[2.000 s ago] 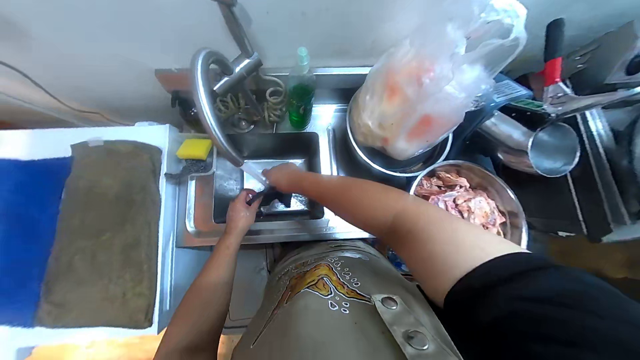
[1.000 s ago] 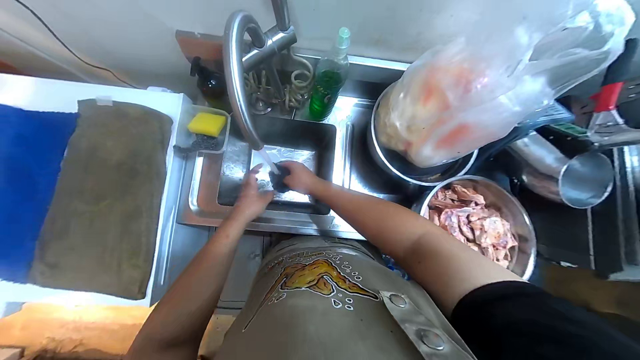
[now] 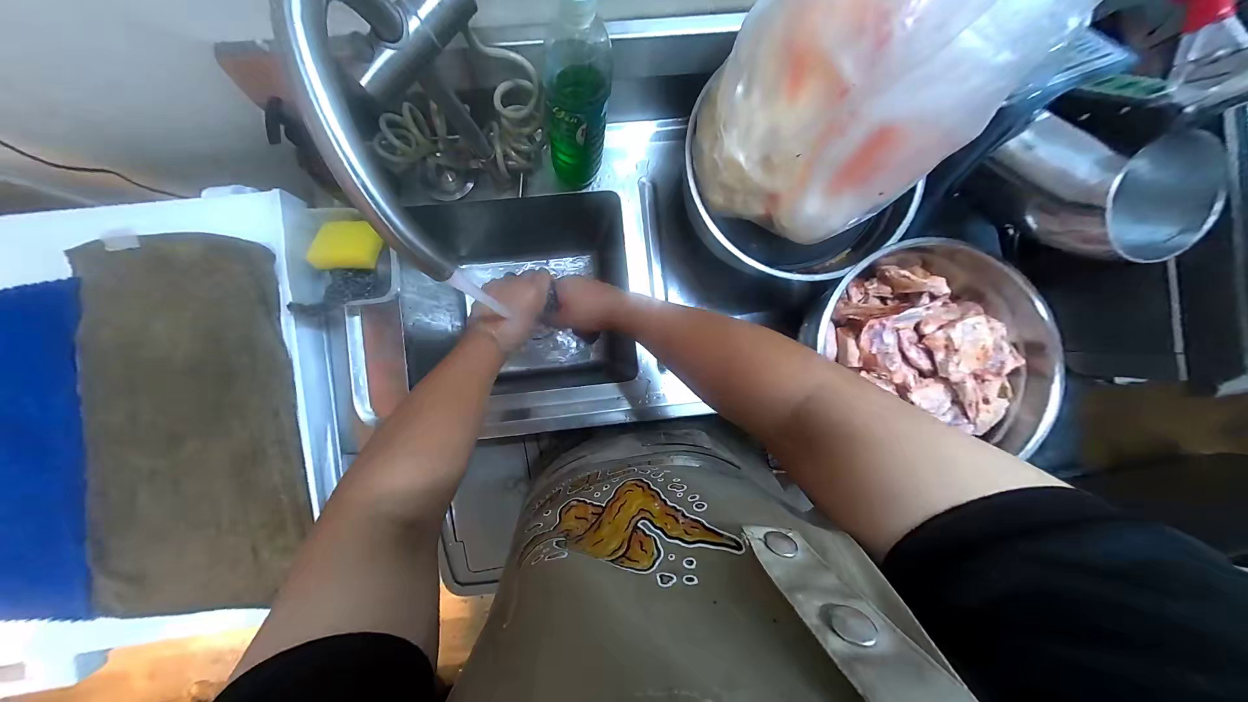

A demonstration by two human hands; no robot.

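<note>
Water runs from the steel faucet (image 3: pixel 361 175) onto my left hand (image 3: pixel 512 307), which is over the sink basin (image 3: pixel 609 253). My right hand (image 3: pixel 582 304) is close against it, its fingers curled around a dark object (image 3: pixel 552 300). What the dark object is cannot be told, as the hands hide most of it. The fingers of my left hand are partly hidden, and whether they grip the object is unclear. Splashing water shows beneath both hands.
A yellow sponge (image 3: pixel 345 245) and a dark scrubber (image 3: pixel 353 286) sit left of the basin. Behind it stands a green bottle (image 3: pixel 577 107). To the right are a bagged load (image 3: pixel 809 127) in a pot and a steel bowl (image 3: pixel 1045 341) of raw meat pieces. Cloths (image 3: pixel 185 419) lie on the left.
The dark object was more visible in my right hand earlier. My left hand has moved up under the stream and close against the right. The view is nearer the sink.
</note>
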